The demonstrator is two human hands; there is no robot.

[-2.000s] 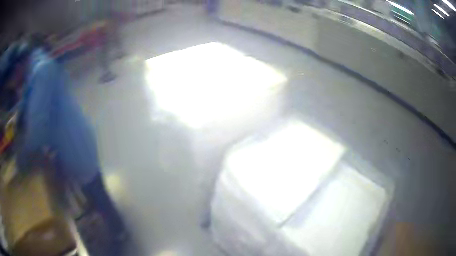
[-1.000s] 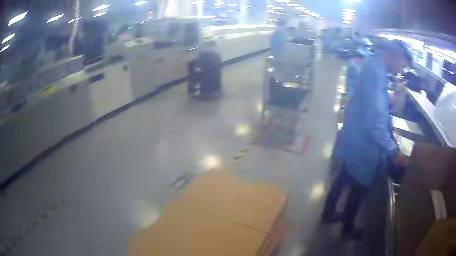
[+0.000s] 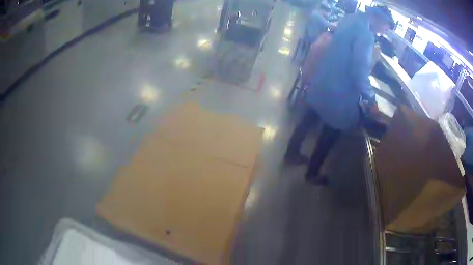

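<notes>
No hand of mine is in view. Flattened cartons (image 3: 192, 171) lie as a brown stack on the floor in front of me. A white slab (image 3: 88, 248), perhaps foam, shows at the lower left edge, cut off by the frame; whether I hold it cannot be told. A brown cardboard carton (image 3: 415, 165) stands on the roller conveyor (image 3: 415, 251) at the right.
A person in a blue smock (image 3: 339, 72) stands at the line, upper right. A white plastic bag (image 3: 432, 89) lies on the bench beyond the carton. A wheeled rack (image 3: 246, 31) stands in the aisle. A dark cart (image 3: 155, 14) is at the upper left.
My view has swung from white foam blocks on the floor to the flattened cartons and conveyor, then tilted down. A white slab has come in at the lower left.
</notes>
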